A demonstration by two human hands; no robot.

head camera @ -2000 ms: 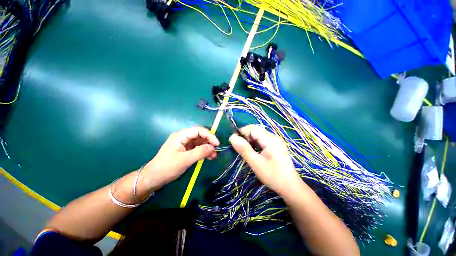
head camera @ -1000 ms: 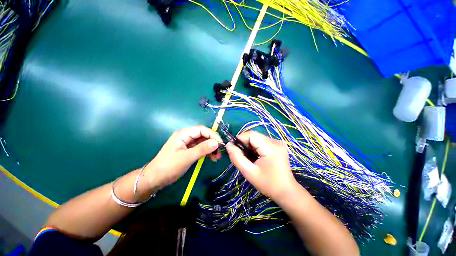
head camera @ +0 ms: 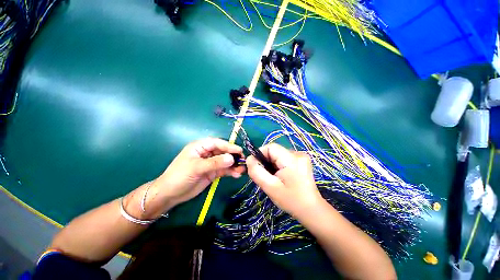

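My left hand is over the yellow tape line and pinches a small black connector housing between thumb and fingers. My right hand is just right of it, fingertips nearly touching the left ones, and holds several thin black wires whose ends fan out up and to the left. Short coloured leads show between the two hands. Whether a wire end sits inside the housing is too small to tell. The wire harness leads lie behind and right of my right hand, black connectors at their upper end.
The yellow tape line crosses the green table. A yellow wire bundle lies at the top, a blue plastic bin at upper right. White containers and clear bags are along the right edge. A dark harness bundle is at far left.
The black housing now shows between my left fingertips. My right hand has come closer to the left, and the black wires in it stick out further up and left.
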